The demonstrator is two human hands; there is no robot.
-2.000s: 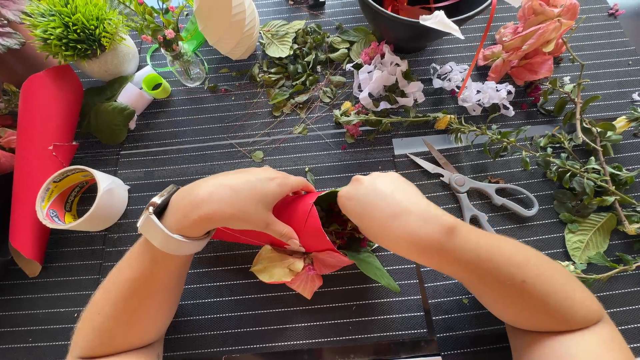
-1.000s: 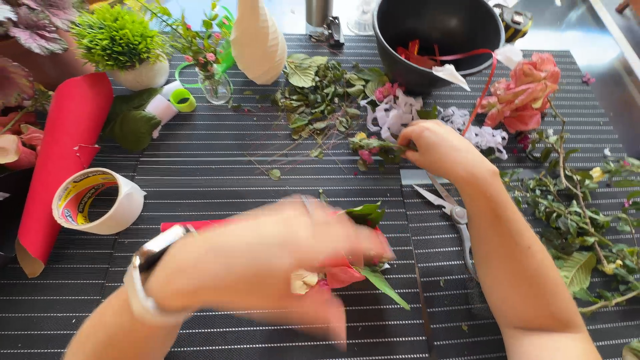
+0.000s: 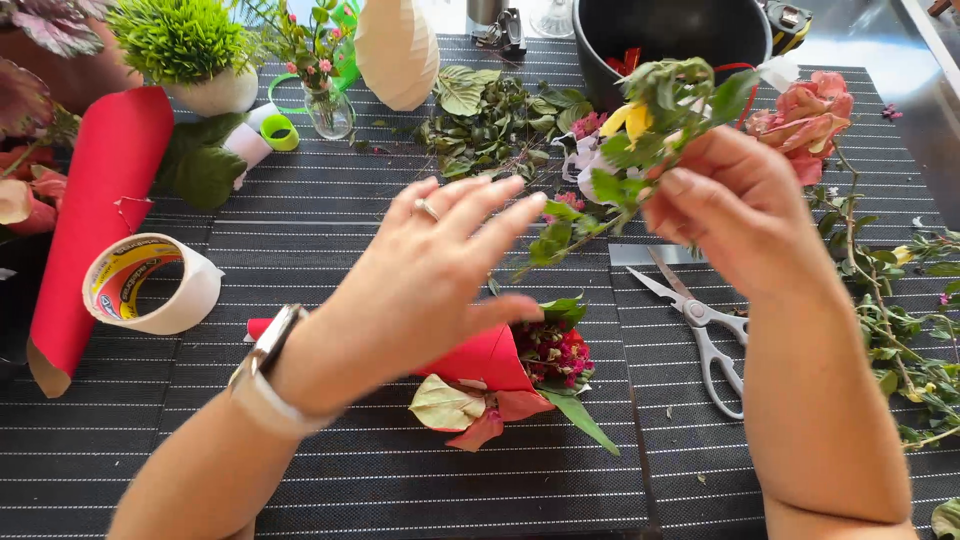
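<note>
My right hand (image 3: 727, 202) pinches a leafy sprig with yellow petals (image 3: 660, 112) between thumb and fingers, above the mat. My left hand (image 3: 442, 262) hovers with its fingers spread and nothing in it, left of the sprig's lower leaves. Below it lies a red paper cone (image 3: 484, 358), its wide end facing right, partly hidden by my left hand and wrist. Dark pink flowers (image 3: 559, 356) and green leaves fill the opening. A pale leaf (image 3: 448, 403) and pinkish petals lie against the cone's lower side. Open scissors (image 3: 697, 315) rest beside my right forearm.
A tape roll (image 3: 157, 285) and a rolled red paper (image 3: 105, 225) lie at left. Cut leaves (image 3: 487, 120), white ribbon (image 3: 585, 161) and a black bowl (image 3: 671, 37) are farther back. Salmon flowers (image 3: 806, 120) and leafy branches (image 3: 885, 322) lie at right.
My left hand has let go of the red cone and risen above it. My right hand has left the cone's opening and now holds up a leafy sprig.
</note>
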